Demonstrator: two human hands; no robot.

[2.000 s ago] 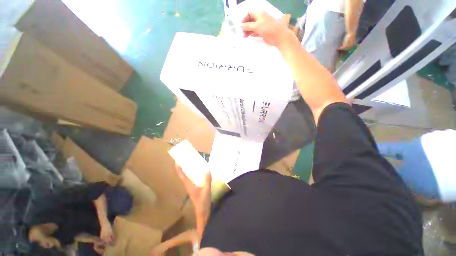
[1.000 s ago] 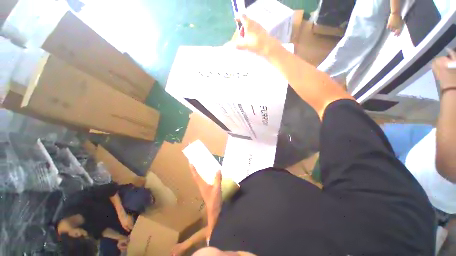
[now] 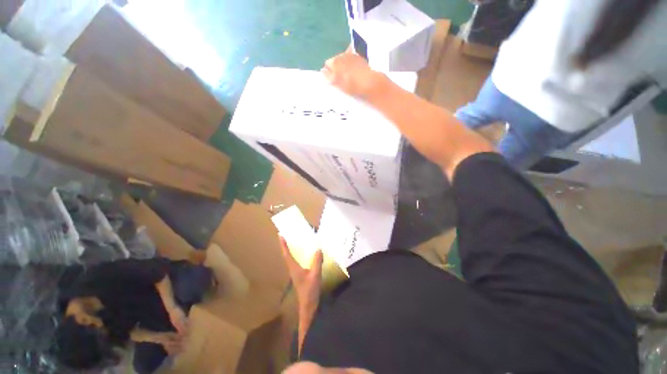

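A white printed soundbar carton [image 3: 314, 113] stands on end in front of me, with black pictures on its side. My right hand [image 3: 349, 71] is at the far edge of its top panel, fingers bent; whether it pinches anything is hidden. My left hand [image 3: 303, 270], low and nearer my body, holds a folded white-to-yellow sticker sheet [image 3: 295, 228] between thumb and fingers. Another white carton [image 3: 358, 230] shows below the first, close to my lap.
White cartons [image 3: 398, 36] stand beyond my right hand. Brown cartons [image 3: 139, 117] are at left, above wrapped goods [image 3: 36, 226]. A person in black [image 3: 124, 292] crouches at lower left. A person in white [image 3: 563, 66] is at upper right. Cardboard [image 3: 249, 241] covers the green floor.
My right hand has moved from beyond the carton back to its far top edge. My left hand still holds the sheet. The person in white has come in at upper right.
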